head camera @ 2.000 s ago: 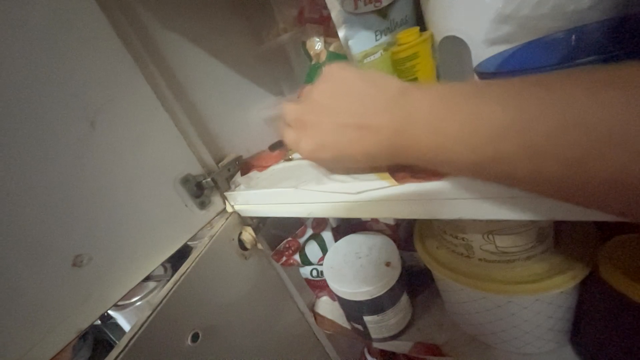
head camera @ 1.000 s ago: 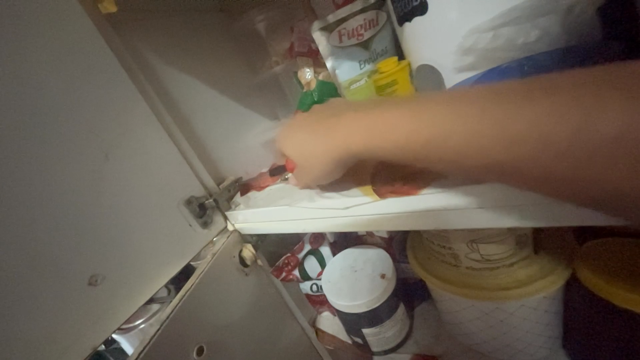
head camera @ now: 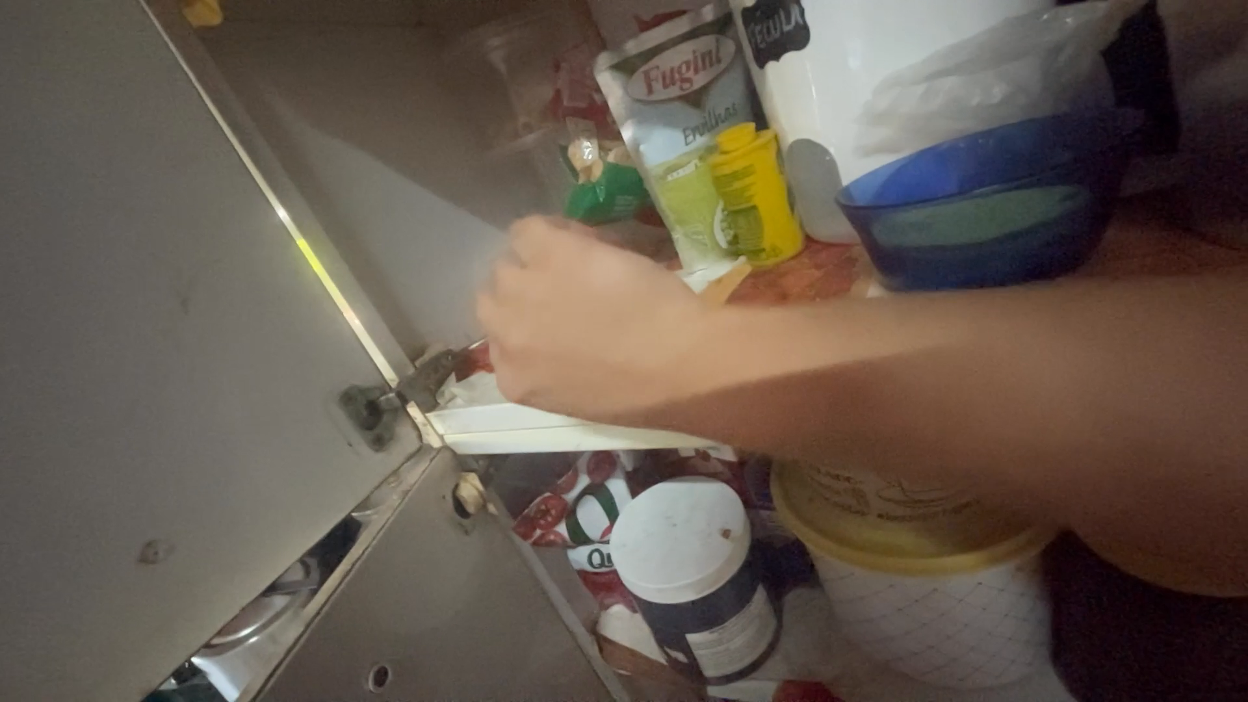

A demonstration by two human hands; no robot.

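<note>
An arm comes in from the right edge, and its hand, which looks like my right hand [head camera: 585, 322], is over the front left corner of a white cupboard shelf [head camera: 585, 435]. The fingers are bent and blurred, and what they hold, if anything, is hidden. Just behind the hand are a green packet [head camera: 606, 192], a Fugini pouch [head camera: 673, 146] and a yellow plastic bottle [head camera: 759, 200]. A blue glass bowl [head camera: 985, 210] rests farther right, beyond the forearm. My left hand is out of view.
At left are the open upper door [head camera: 166, 370] with its metal hinge [head camera: 369, 414] and a lower door [head camera: 458, 604]. Below the shelf stand a white-lidded jar [head camera: 682, 546], a red and white packet [head camera: 585, 507] and a tub with a yellow lid rim [head camera: 916, 556].
My right hand stays near the shelf's left corner, its pose shifting. A small red and dark object by the fingers one second ago is no longer plainly seen.
</note>
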